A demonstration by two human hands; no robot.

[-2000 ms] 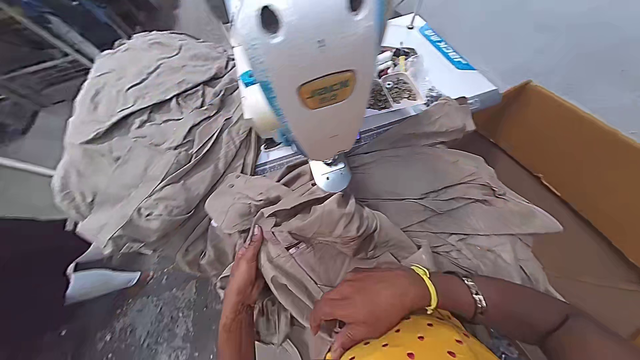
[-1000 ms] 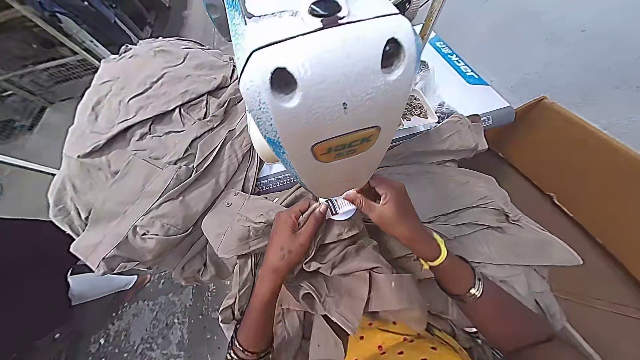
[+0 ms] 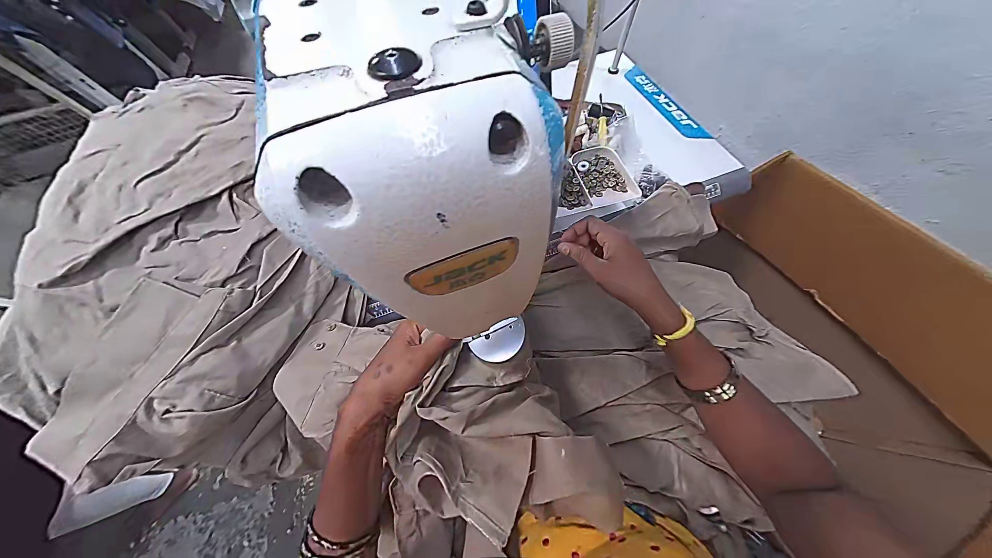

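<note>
A white Jack sewing machine head (image 3: 403, 201) fills the upper middle. My left hand (image 3: 399, 360) is at its lower left, gripping khaki cloth, its fingertips partly hidden behind the machine. Beside those fingers a round white metal guard (image 3: 497, 341) shows at the machine's bottom. The khaki garment (image 3: 480, 457) hangs in folds from there toward my lap. My right hand (image 3: 601, 256) is raised to the right of the machine, near the button tray (image 3: 612, 174), its thumb and index finger bent close; whether something small is between them cannot be told.
A big heap of khaki garments (image 3: 147, 256) lies at left. More khaki cloth (image 3: 682, 325) spreads at right beside an open cardboard box (image 3: 876, 294). Small tools and thread (image 3: 601, 124) lie behind the buttons on the white machine table (image 3: 697, 155). A ruler strip (image 3: 380, 310) edges the table.
Both hands were together at the machine's bottom a second ago, holding a small label. My right hand has moved away toward the button tray; my left stays by the machine. The view has moved closer.
</note>
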